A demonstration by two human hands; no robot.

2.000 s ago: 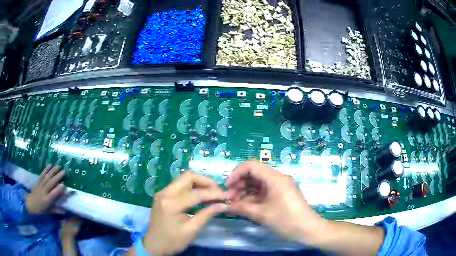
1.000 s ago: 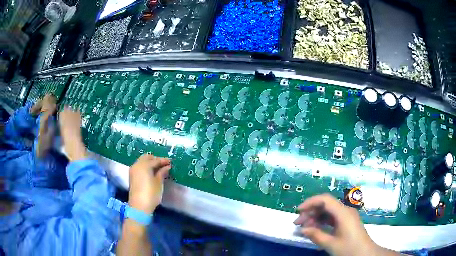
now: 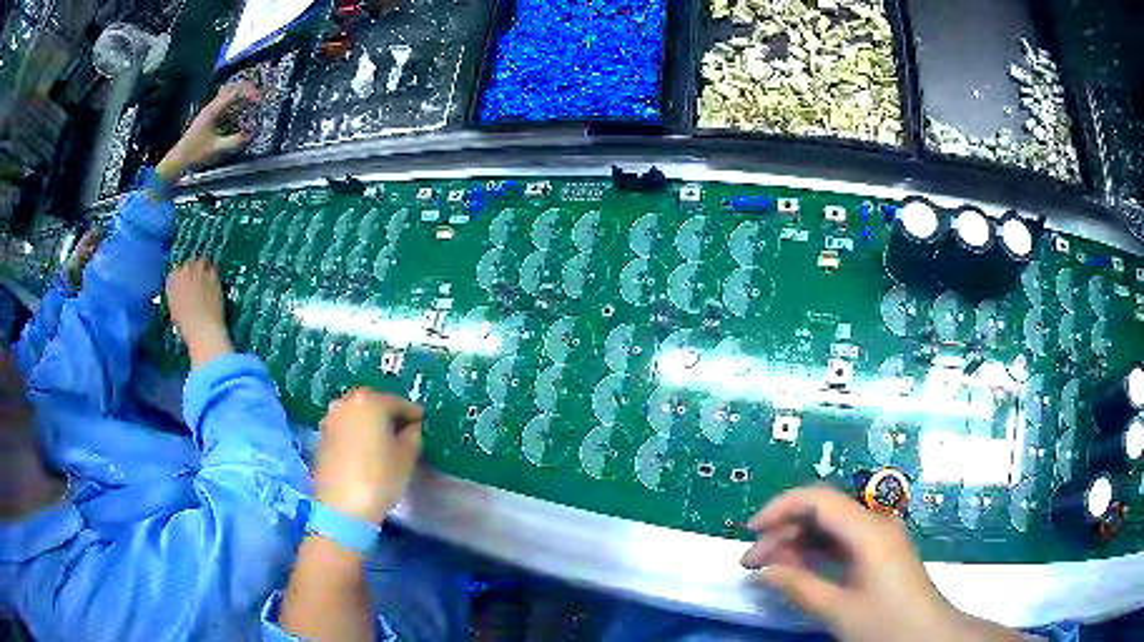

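The long green circuit board (image 3: 577, 314) lies across the view with rows of pale printed circles. My left hand (image 3: 366, 454), with a light blue wrist strap (image 3: 339, 527), is curled over the board's near edge; whether its fingers hold anything is hidden. My right hand (image 3: 834, 552) is at the near edge, fingers apart and empty. A copper-orange toroidal inductor (image 3: 886, 490) sits on the board just beyond my right hand. Three black capacitors with silver tops (image 3: 971, 230) stand at the far edge. More capacitors (image 3: 1099, 497) stand at the far right.
Beyond the metal rail (image 3: 565, 153) are bins of blue disc components (image 3: 577, 60), cream components (image 3: 803, 69) and small white components (image 3: 1041, 107). A clear blister tray (image 3: 376, 82) is farther left. A co-worker in a blue smock (image 3: 188, 477) is close on my left, one hand (image 3: 223, 126) over the grey component bin.
My hands were together over the board and are now apart. The view has turned left, and the inductor beside my right hand now shows. The co-worker's hand has reached up to the grey bin.
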